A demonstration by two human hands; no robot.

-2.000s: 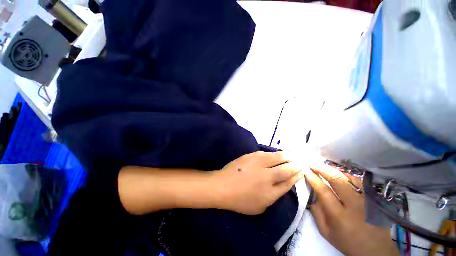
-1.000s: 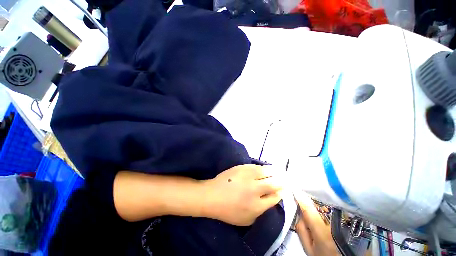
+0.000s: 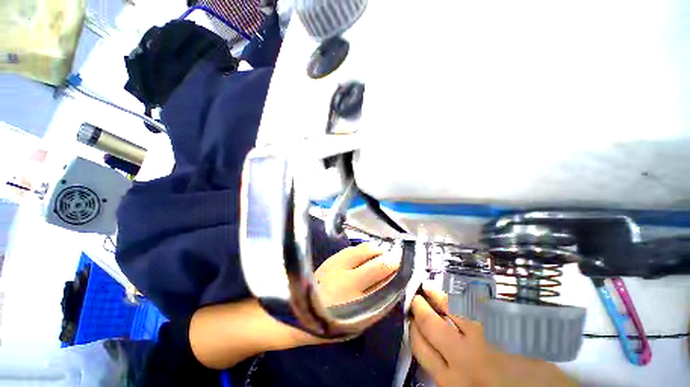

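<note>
The navy garment (image 3: 181, 242) lies in a heap left of the white sewing machine head (image 3: 492, 98) and hangs down toward the lap. A pale strip runs along its right edge at the bottom. My left hand (image 3: 359, 272) rests on the cloth near the needle area, partly hidden behind the shiny take-up lever guard (image 3: 268, 234). My right hand (image 3: 454, 344) is at the cloth's edge right of the pale strip, fingertips close to the presser foot area. The needle and the exact fingertip contact are hidden by metal parts.
Thread snips (image 3: 626, 321) with blue and pink handles lie at the right. The grey tension knob (image 3: 533, 329) stands close to my right hand. A grey box with a fan grille (image 3: 78, 204), black cloth (image 3: 178, 60) and a blue crate (image 3: 113, 306) are at the left.
The view has moved closer over the machine head, so the lever guard and tension knob now look large and cover part of my left hand. Both hands stay by the needle area.
</note>
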